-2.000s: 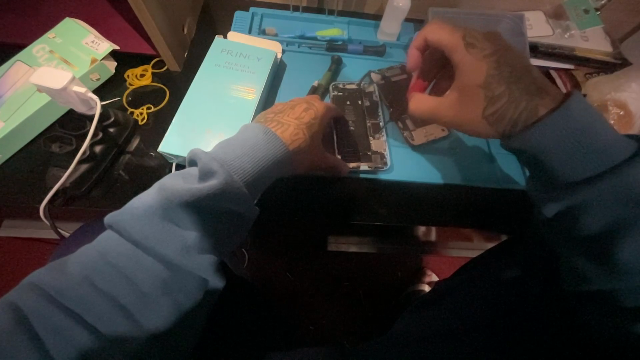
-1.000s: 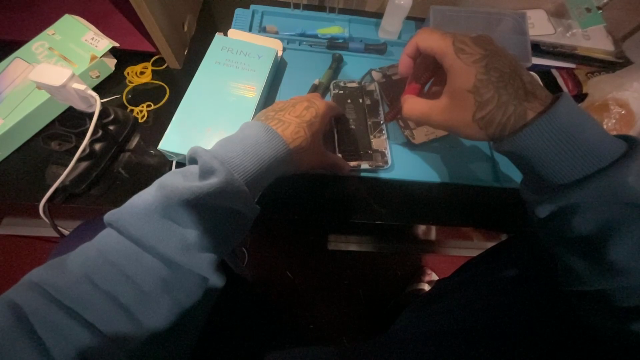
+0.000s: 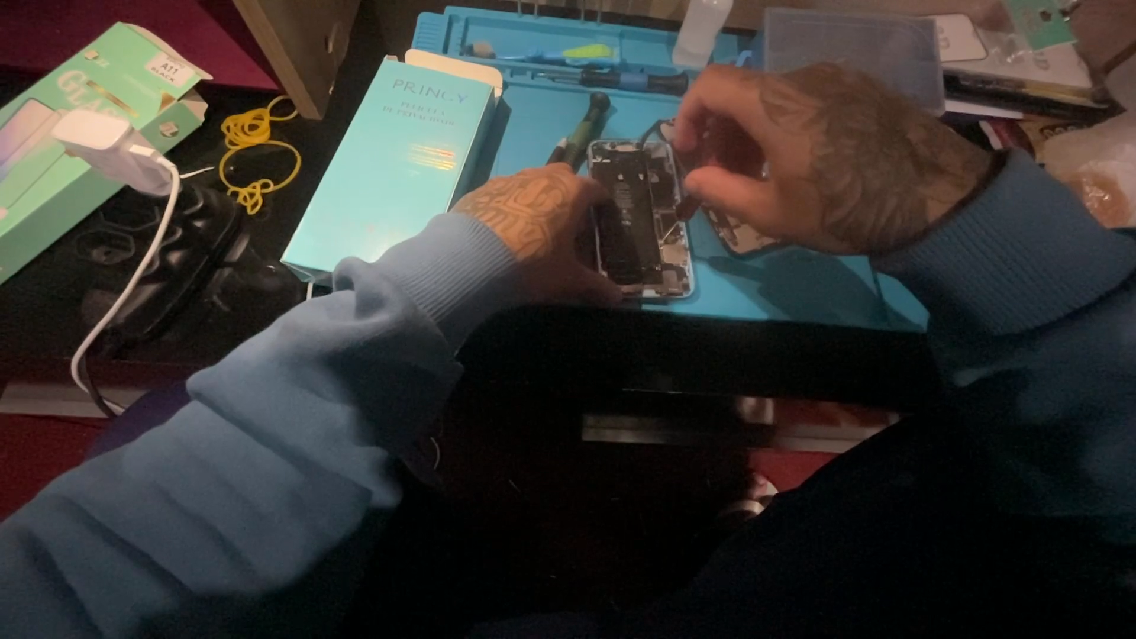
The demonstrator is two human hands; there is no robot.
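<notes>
An opened smartphone body point(image 3: 639, 222) lies on the blue work mat point(image 3: 799, 288), its battery and inner parts facing up. My left hand point(image 3: 546, 235) grips its left side and lower left corner. Over its right edge is my right hand point(image 3: 763, 164), thumb and forefinger curled near each other; a dark, slim thing shows by the fingertips, too dim to name, and whether it is held cannot be told. Partly under that hand lies the detached phone screen assembly point(image 3: 741, 238), with a flex cable near its top. A green-handled tool point(image 3: 587, 129) rests just behind the phone body.
A turquoise box point(image 3: 399, 169) stands left of the phone. Behind lie a blue screwdriver point(image 3: 652, 82), a brush point(image 3: 532, 53), a translucent bottle point(image 3: 703, 31) and a clear plastic case point(image 3: 852, 58). Yellow cord point(image 3: 257, 160), a white charger point(image 3: 111, 146) and a green box point(image 3: 89, 133) are at the left.
The red thing seen at my right fingertips in the earlier frames no longer shows plainly. My right hand has shifted a little toward the phone body. My left hand stays on the phone.
</notes>
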